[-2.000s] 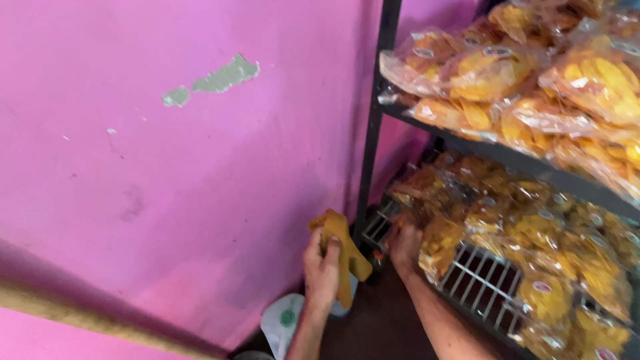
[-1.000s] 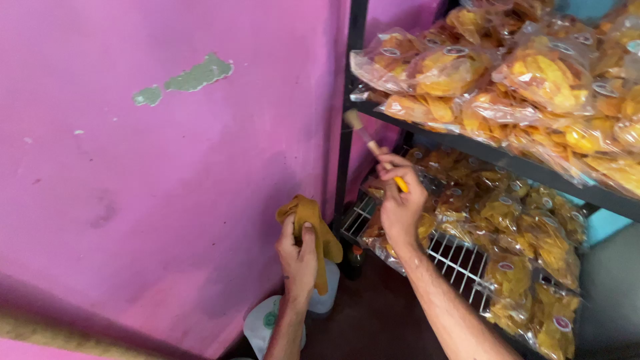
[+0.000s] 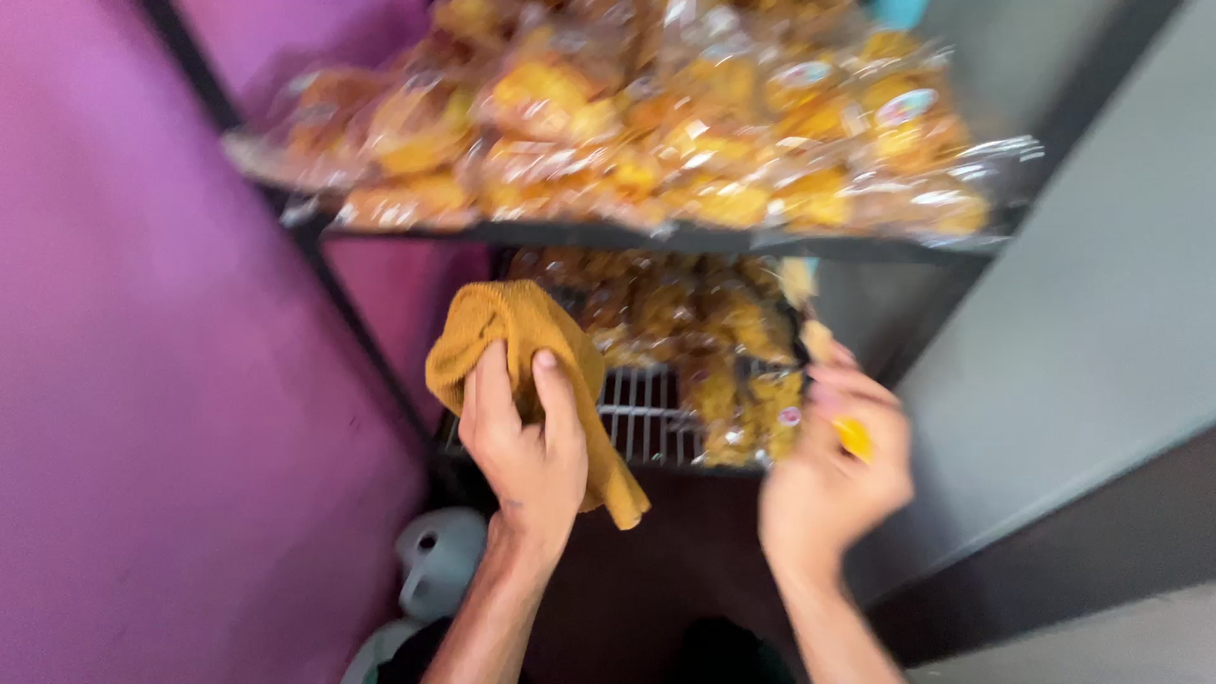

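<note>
My left hand (image 3: 522,437) grips a mustard-yellow cloth (image 3: 579,380), bunched at the top with one end hanging down to the right. My right hand (image 3: 836,465) is closed around a small brush (image 3: 815,337) with pale bristles pointing up and a yellow handle end showing in the palm. Both hands are in front of a black metal rack, just below its upper shelf edge (image 3: 646,237). Clear bags of yellow-orange chips (image 3: 551,104) are piled on that shelf. More bags (image 3: 722,380) lie on the wire shelf (image 3: 641,413) below, behind the hands.
A pink-purple wall (image 3: 190,380) runs along the left, with the dark rack post (image 3: 351,313) beside it. Whitish plastic containers (image 3: 442,560) stand low at the left on the dark floor (image 3: 655,570). A grey panel (image 3: 1083,351) borders the right side.
The view has swung to the right toward the rack. The right hand, low at the wire shelf two seconds ago, has come up with the brush. The left hand still holds the cloth.
</note>
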